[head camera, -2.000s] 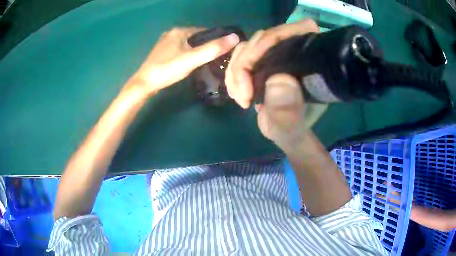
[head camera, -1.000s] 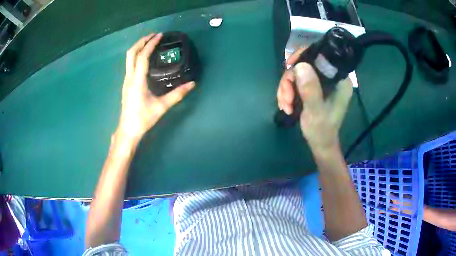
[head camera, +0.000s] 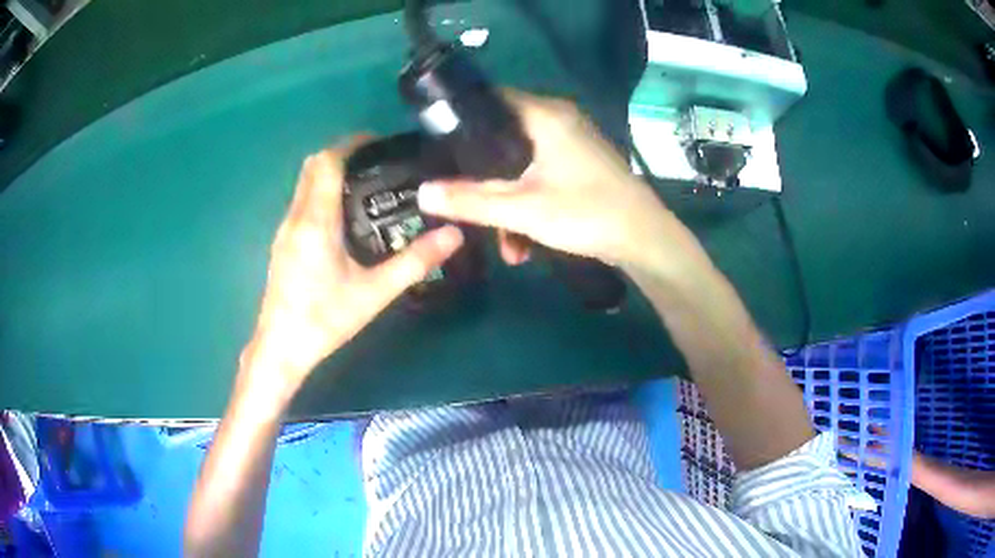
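The black unit housing (head camera: 376, 196) is at the centre-left over the green bench, its open side with a green circuit board facing up. My left hand (head camera: 338, 256) grips it from the left and below. My right hand (head camera: 546, 185) holds the black electric screwdriver (head camera: 469, 114) over the housing's right side; the cord runs up from its top. The screwdriver's tip is hidden. A dark rounded shape (head camera: 595, 286) shows below my right hand, blurred; I cannot tell what it is.
The white screw feeder (head camera: 715, 76) stands right of my right hand, with a thin cable beside it. A black strap-like loop (head camera: 933, 125) lies at far right. A small white piece (head camera: 474, 37) lies at the back. Blue crates (head camera: 862, 392) stand at lower right, with another person's arm (head camera: 955, 485).
My right hand has moved left from the feeder with the screwdriver, now over the housing. The housing and my left hand have shifted slightly right and towards me. The feeder's front is uncovered.
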